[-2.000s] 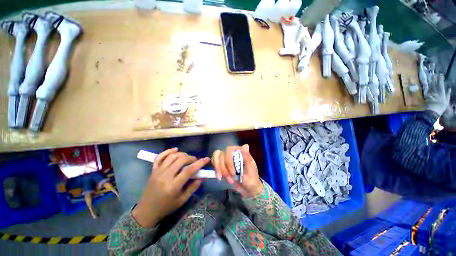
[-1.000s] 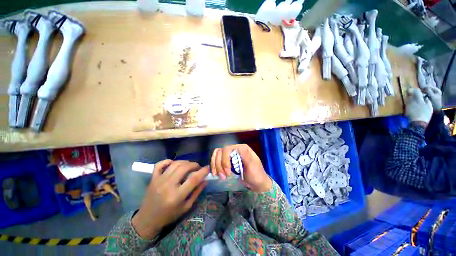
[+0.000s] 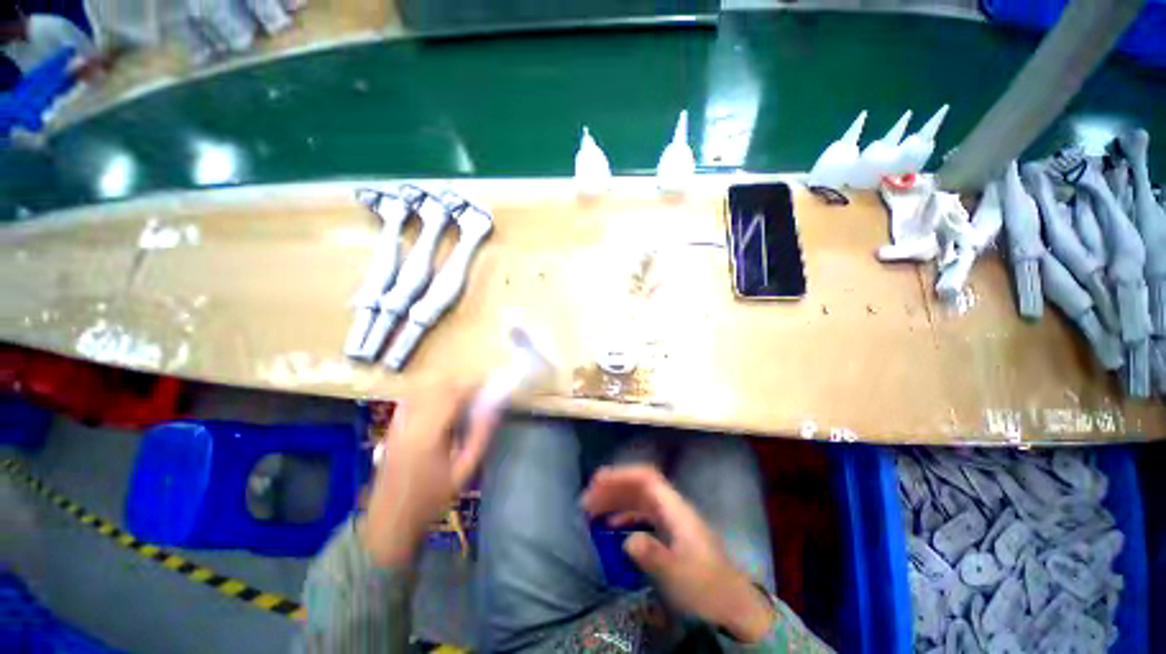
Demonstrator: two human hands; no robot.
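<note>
My left hand (image 3: 428, 454) is blurred at the bench's front edge. It holds a pale leg part (image 3: 514, 371) that points up and right over the bench; its far end looks dark and its outline is smeared. My right hand (image 3: 659, 526) is over my lap with fingers spread and nothing in it. Several finished-looking grey leg parts (image 3: 441, 288) lie side by side on the bench beyond my left hand. A small round whitish patch (image 3: 616, 359) is near the bench's front edge.
A phone (image 3: 766, 242) lies on the tan bench (image 3: 205, 275). White pointed bottles (image 3: 676, 156) stand along the green belt (image 3: 512, 109). Leg parts (image 3: 1106, 243) are piled at right, beside a red-and-white item (image 3: 908, 215). A blue crate (image 3: 877, 549) holds sole pieces (image 3: 1010, 543). A blue stool (image 3: 179, 479) is below left.
The view has swung left and up. My left hand has moved up to the bench's edge with the leg part. My right hand has let go and opened.
</note>
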